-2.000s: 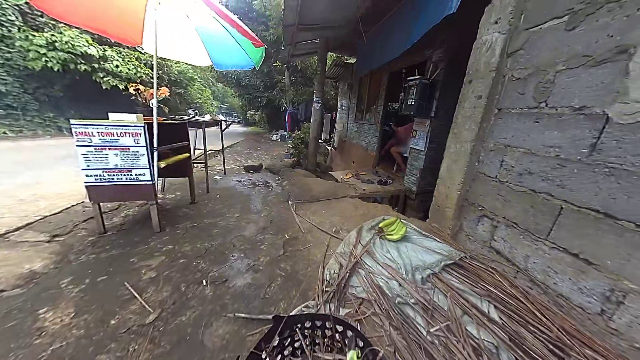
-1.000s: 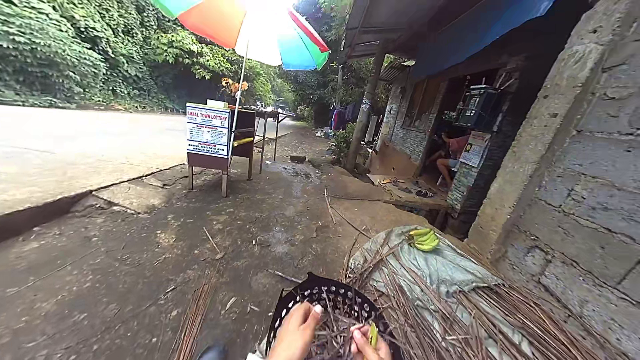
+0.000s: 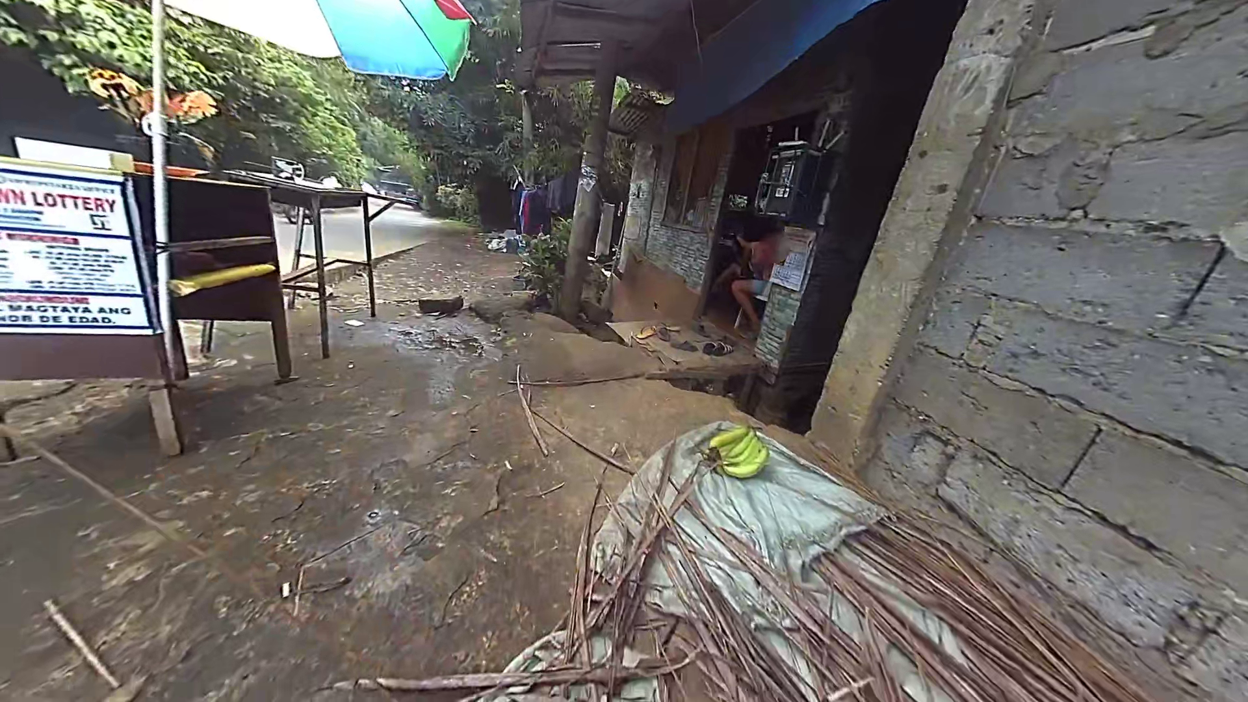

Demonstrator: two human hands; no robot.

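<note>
Neither my left hand nor my right hand shows in the head view now, so what they hold is hidden. Green-yellow bananas [image 3: 739,451] lie in a small bunch on a pale woven sack [image 3: 780,507]. Long dry brown sticks, like palm midribs [image 3: 936,604], are spread over the sack and down to the lower right. A thicker stick [image 3: 507,680] lies across the bottom edge of the view.
A rough block wall [image 3: 1092,322] rises at the right. A wooden stand [image 3: 229,263] with a printed sign [image 3: 73,249] and umbrella [image 3: 380,34] is at the left, beside a table [image 3: 317,195]. A person [image 3: 751,268] sits in the doorway, near footwear [image 3: 717,347].
Both hands, over the black basket one second ago, are out of view, and so is the basket. The view has shifted. The bananas remain on the sack.
</note>
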